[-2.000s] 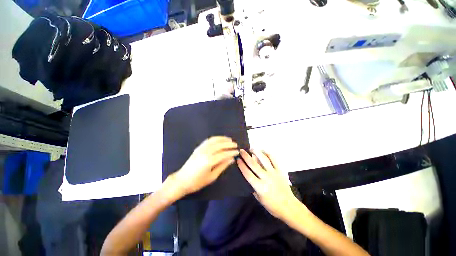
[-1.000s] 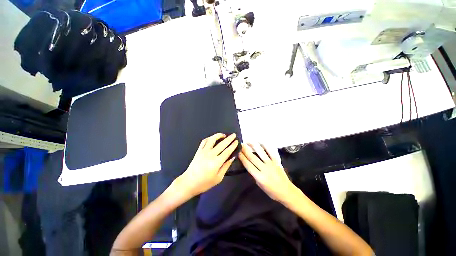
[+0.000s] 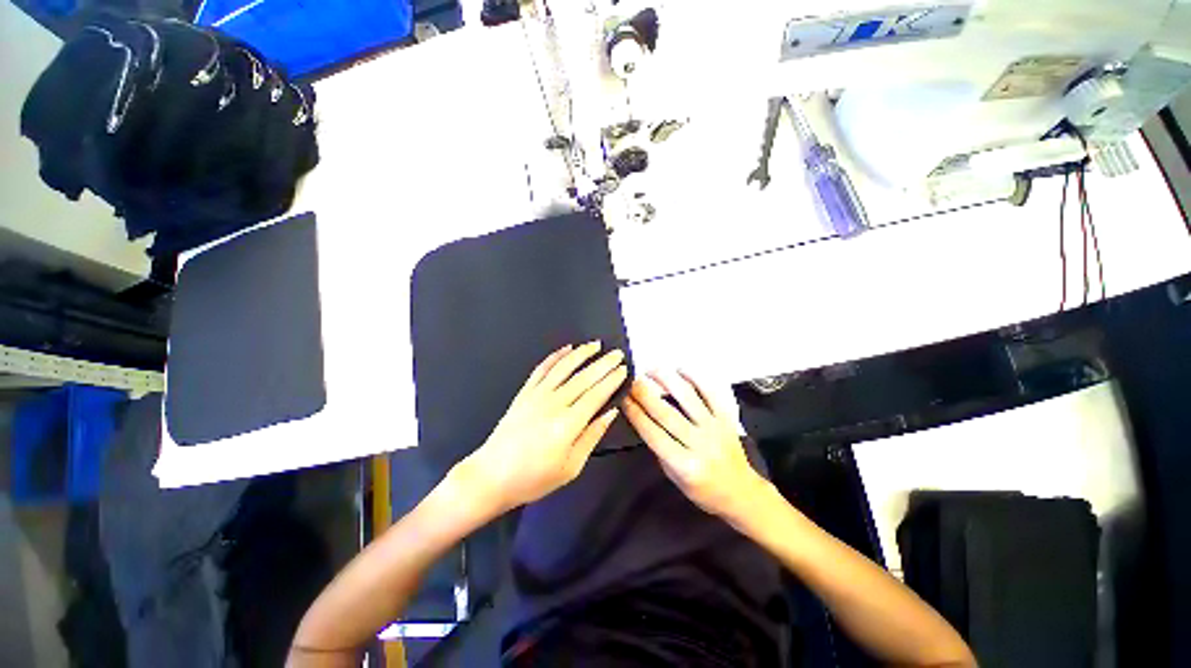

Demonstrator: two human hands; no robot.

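A black fabric panel (image 3: 509, 294) with rounded corners lies on the white table, its top edge near the presser foot area (image 3: 584, 198) of the sewing machine (image 3: 901, 78). My left hand (image 3: 555, 424) lies on the panel's lower right part, palm down. My right hand (image 3: 692, 444) is at the panel's right edge, its fingertips beside those of my left hand. The fingertips of both hands pinch or press the edge there; what lies under them is hidden.
A black panel stack (image 3: 248, 333) lies on a white board (image 3: 287, 444) at left. Behind it are a black heap with shiny curved lines (image 3: 170, 124) and a blue crate (image 3: 314, 29). A screwdriver (image 3: 832, 189) and wrench (image 3: 765, 144) lie by the machine. Black pieces (image 3: 999, 574) are stacked lower right.
Compared with the oldest frame, the view has shifted, so table and machine appear higher. Both hands remain at the panel's right edge, and the left hand's fingers lie flatter along it.
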